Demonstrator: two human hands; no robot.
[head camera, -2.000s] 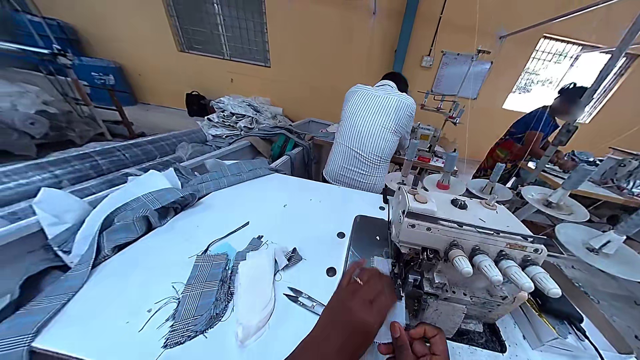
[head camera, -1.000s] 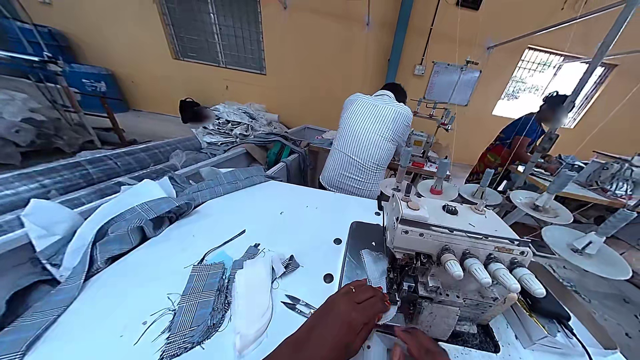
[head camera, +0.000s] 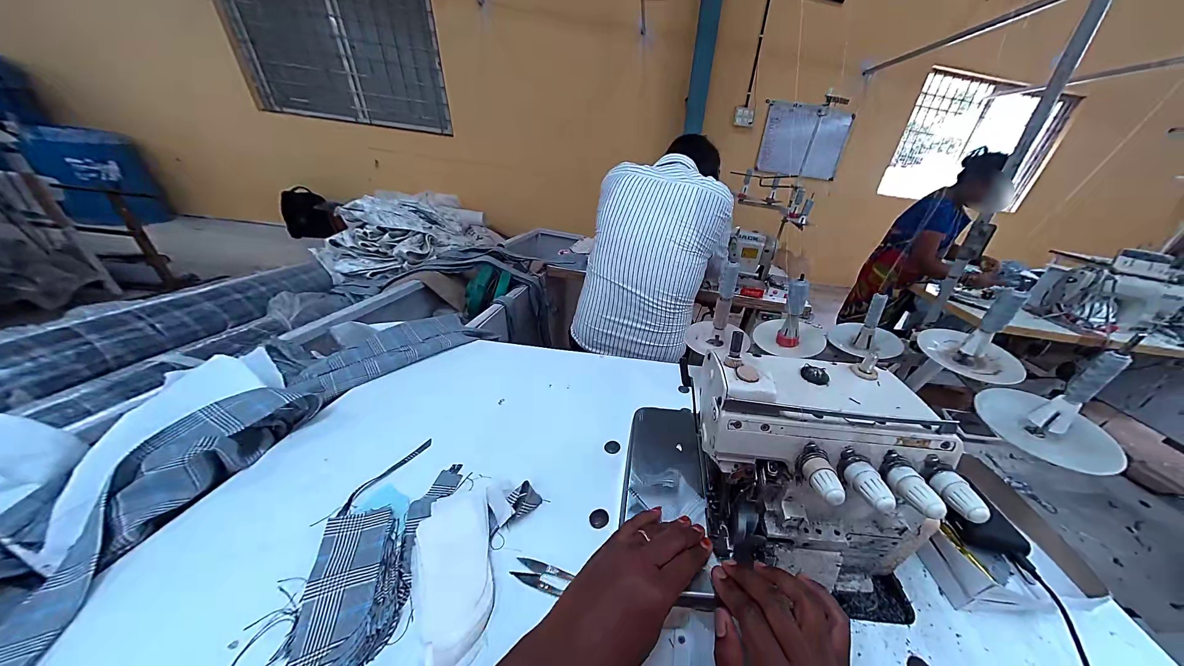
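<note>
A white overlock sewing machine (head camera: 823, 416) stands on the white table, with a small pale piece of fabric (head camera: 668, 492) on its metal plate. My left hand (head camera: 647, 564) lies over the near end of that fabric, pressing it flat beside the presser foot. Close against it, my right hand (head camera: 782, 610) rests at the machine's front edge, fingers bent; whether it grips the fabric cannot be told. Thread snips (head camera: 546, 575) lie left of my left hand. Further left are a stack of checked grey fabric pieces (head camera: 347, 583) and white fabric pieces (head camera: 453, 573).
Long checked fabric strips (head camera: 194, 435) drape over the table's left edge. Thread cone stands (head camera: 786, 338) are behind and right of the machine. A person in a striped shirt (head camera: 652, 259) is just beyond the table; another person (head camera: 916, 245) works at the right. An open box (head camera: 1008, 555) lies at right.
The pale fabric lies further along the plate than two seconds ago. My left hand has flattened over it, and my right hand has moved from below to beside the left, near the machine's front.
</note>
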